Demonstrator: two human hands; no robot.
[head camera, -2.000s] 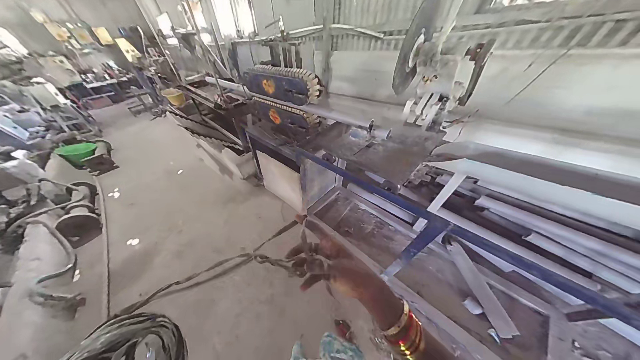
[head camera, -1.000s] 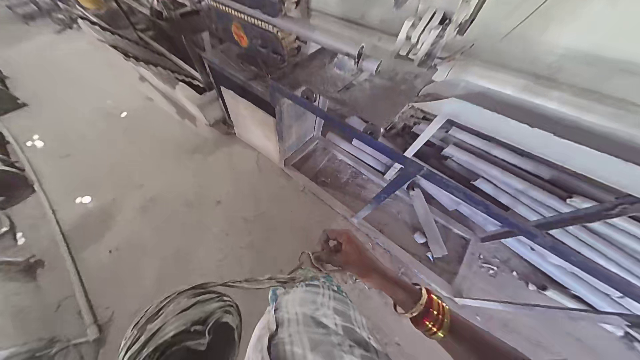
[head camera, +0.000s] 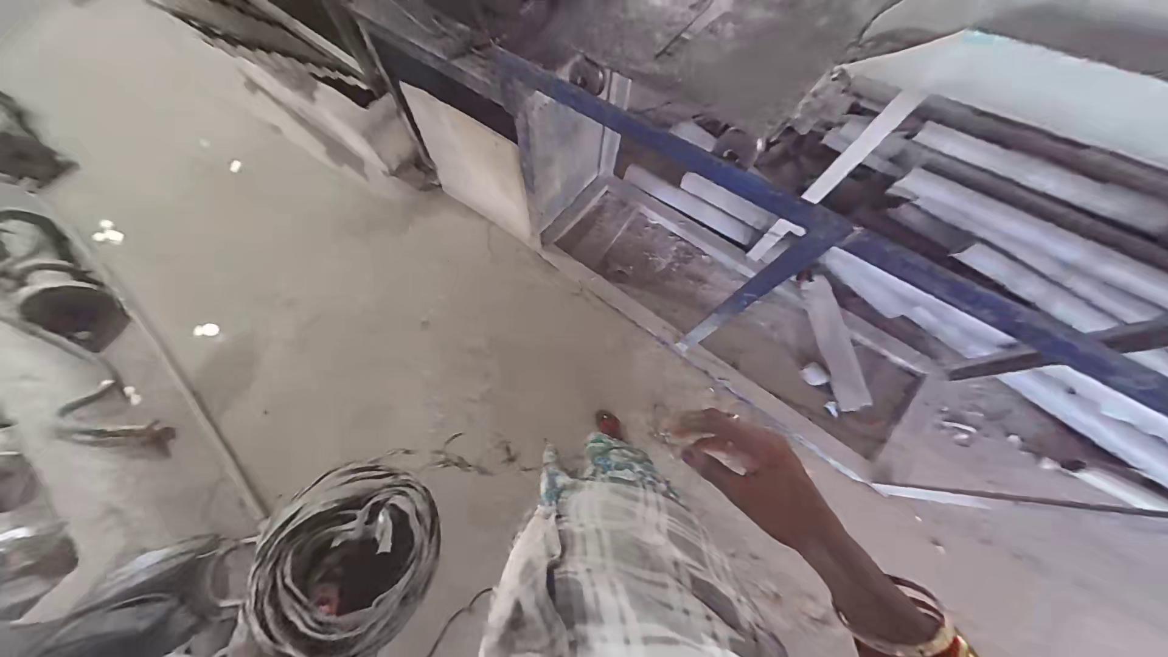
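My right hand (head camera: 748, 474), with bangles on the wrist, is at the lower right beside my checked cloth garment (head camera: 630, 538). Its fingers are apart, and no held thing shows between them. A coil of dark, thin strand or cord (head camera: 269, 566) is at the lower left of the garment. Loose strands (head camera: 465, 456) trail between the coil and the garment, over the floor. My left hand is not in view; the coil hides whatever lies behind it.
A blue metal frame (head camera: 675, 146) runs along the right, with pale pipes or strips (head camera: 1040, 219) behind it. A flat offcut (head camera: 835, 347) lies inside its base. At the left edge are a thin pipe or hose (head camera: 182, 374) along the floor and a dark round-mouthed object (head camera: 68, 306).
The strand my right hand held two seconds ago is out of its fingers, which have opened. The view has tilted down.
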